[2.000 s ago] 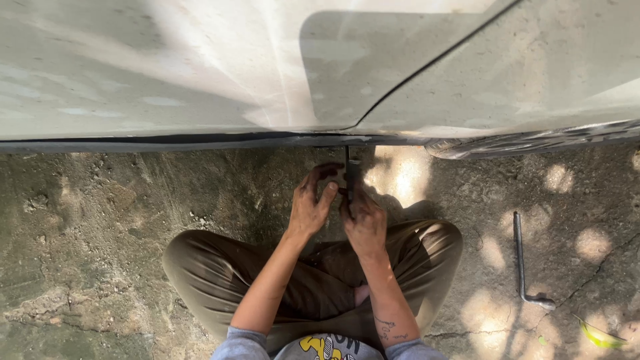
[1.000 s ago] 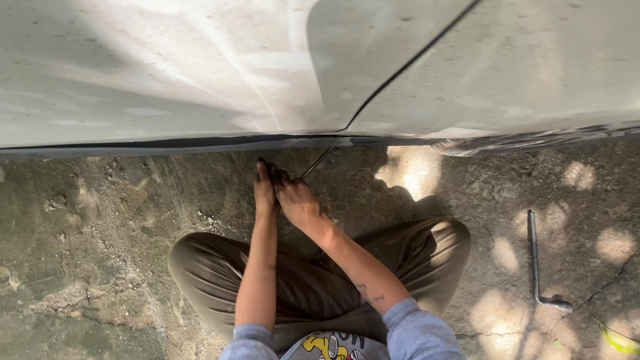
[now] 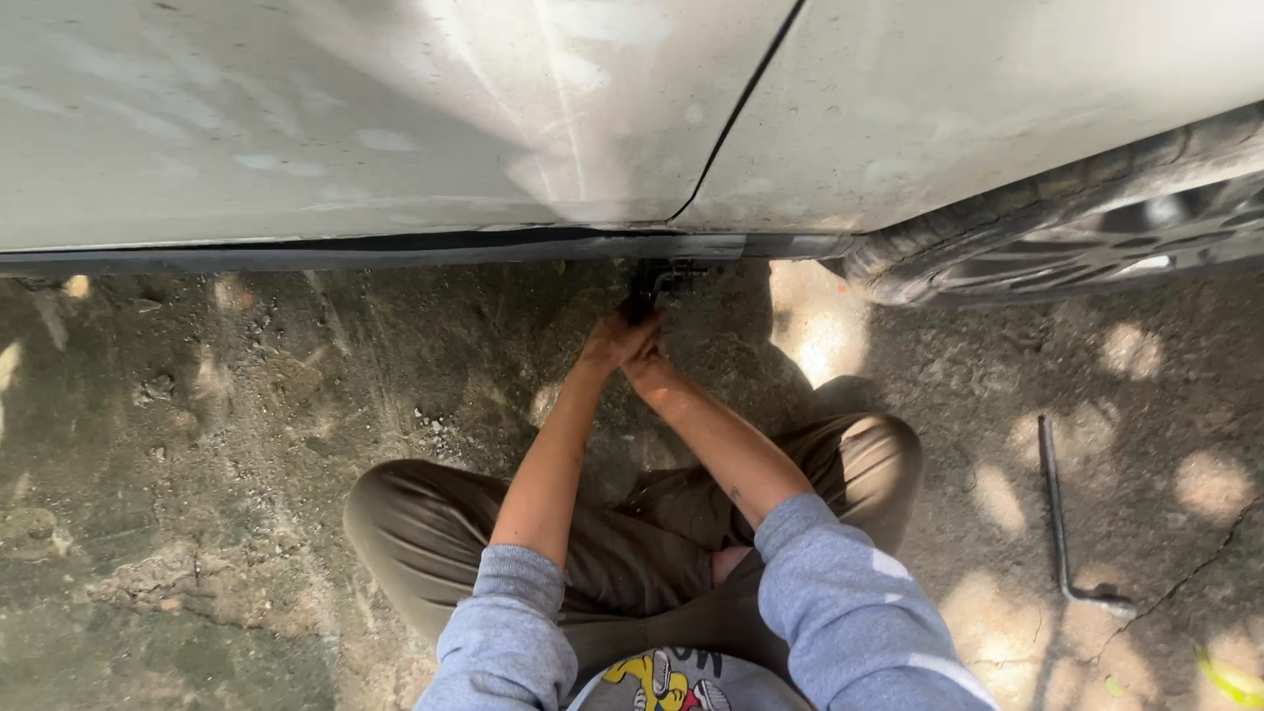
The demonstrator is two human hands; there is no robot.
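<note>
My left hand (image 3: 614, 338) and my right hand (image 3: 647, 357) are close together, touching, just below the sill (image 3: 553, 247) of a light-colored car. Both are closed around the near end of a dark metal rod. Deep shadow covers the fingertips, so the exact grip is hard to see. Right beyond them, a dark metal mechanism (image 3: 676, 275) with a bent part shows at the sill's lower edge. Its upper part is hidden under the car.
A car wheel (image 3: 1066, 237) stands at the right. An L-shaped metal wrench (image 3: 1055, 504) lies on the rough, cracked concrete (image 3: 247, 444) right of my crossed legs. The car's body panel (image 3: 395, 109) rises in front, above the sill.
My hands were left of the body seam with a thin rod slanting up to the sill; they have moved right and are close under the dark mechanism. The view has shifted, showing more wheel.
</note>
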